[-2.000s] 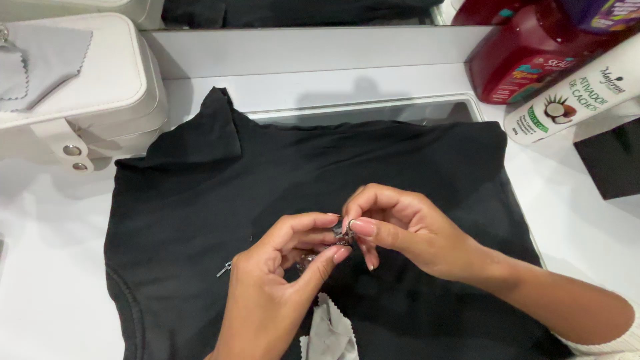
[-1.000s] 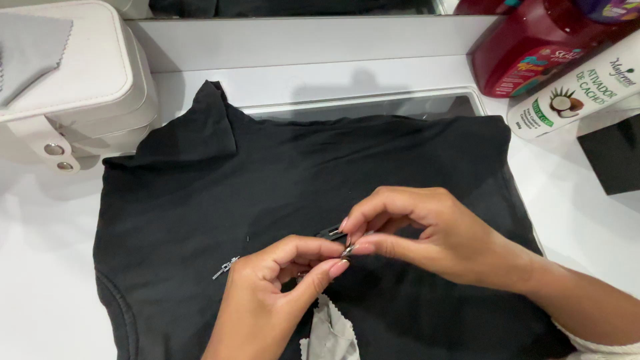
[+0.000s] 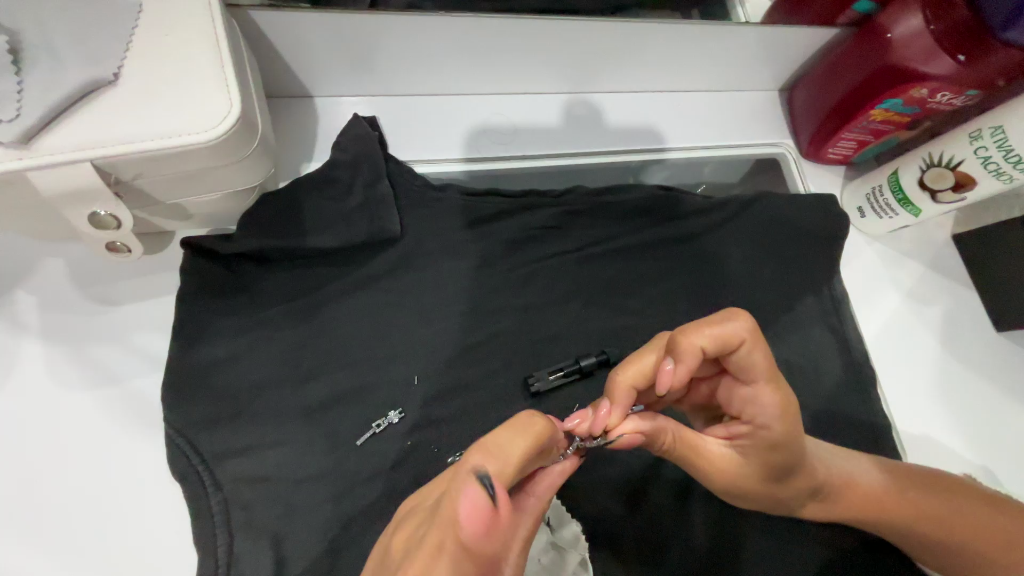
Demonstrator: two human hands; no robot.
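Between my fingertips is a thin silver metal chain [image 3: 590, 442], perhaps a bracelet. My left hand [image 3: 496, 488] pinches its left part, and my right hand [image 3: 704, 416] grips it a little to the right. Both hands are over a black cloth garment [image 3: 480, 288] spread flat. Just behind my fingers lies a small black tool [image 3: 566, 374], like a watch-link pin remover. A short silver link piece [image 3: 381, 426] rests on the garment to the left, with a tiny pin [image 3: 416, 380] above it. A grey cloth with a zigzag edge [image 3: 558, 544] shows beside my left hand.
A white case with a snap strap [image 3: 136, 160] stands at the back left, a grey cloth [image 3: 64, 60] on its lid. Behind the garment shows a clear-topped tray [image 3: 608, 166]. A red bottle [image 3: 896, 88], a white bottle [image 3: 936, 172] and a black box [image 3: 996, 272] are at the right.
The black tool now lies on the garment behind my fingers; one second ago a black thing was at my fingertips. My left hand has turned, and both hands now hold the chain.
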